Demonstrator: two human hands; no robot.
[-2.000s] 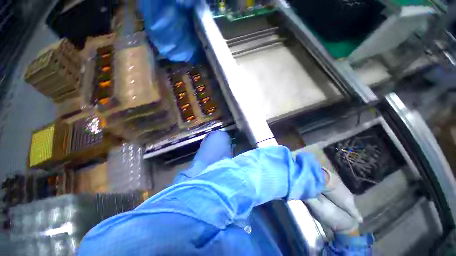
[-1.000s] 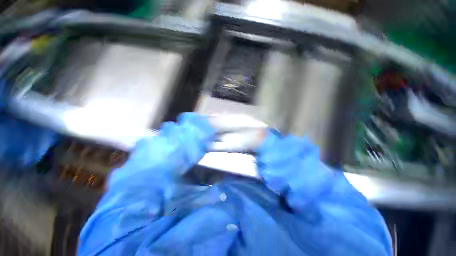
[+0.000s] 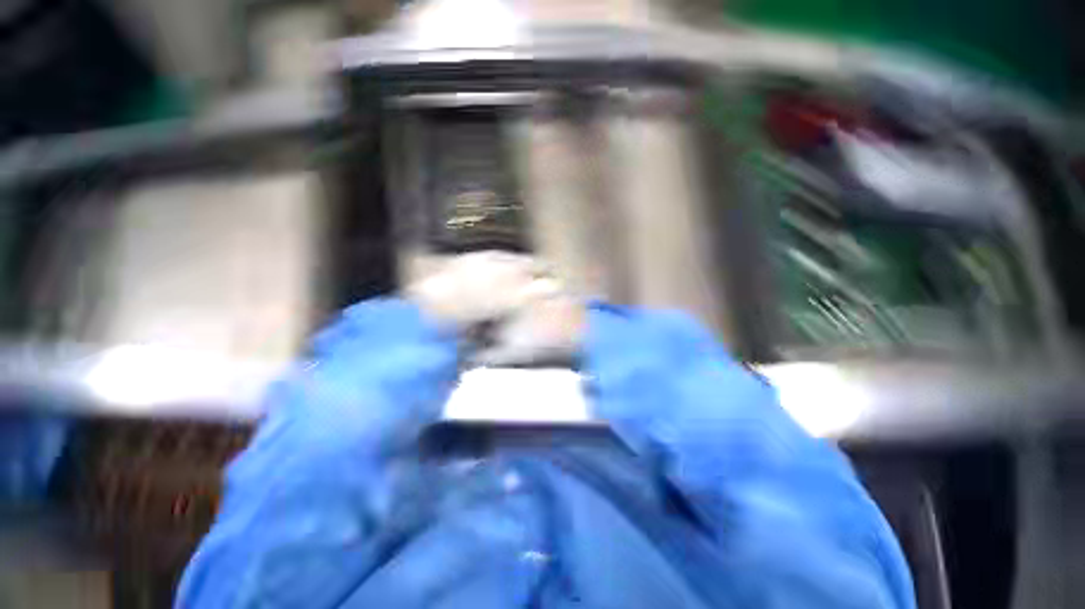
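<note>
The view is strongly blurred. My left hand and my right hand, both in pale gloves, are together at the near rail, in front of the pin box. They touch or overlap. Whether they hold anything cannot be seen. The black pin box lies just beyond them, with a small pile of thin metal pieces inside.
The silver near rail runs across in front of me. A green circuit board with parts lies at the right. A pale metal plate is at the left. Blurred trays and a blue sleeve show at lower left.
The view has turned right, so the pin box and rails shifted left and the circuit board shows more fully. My hands stay close together at the near rail.
</note>
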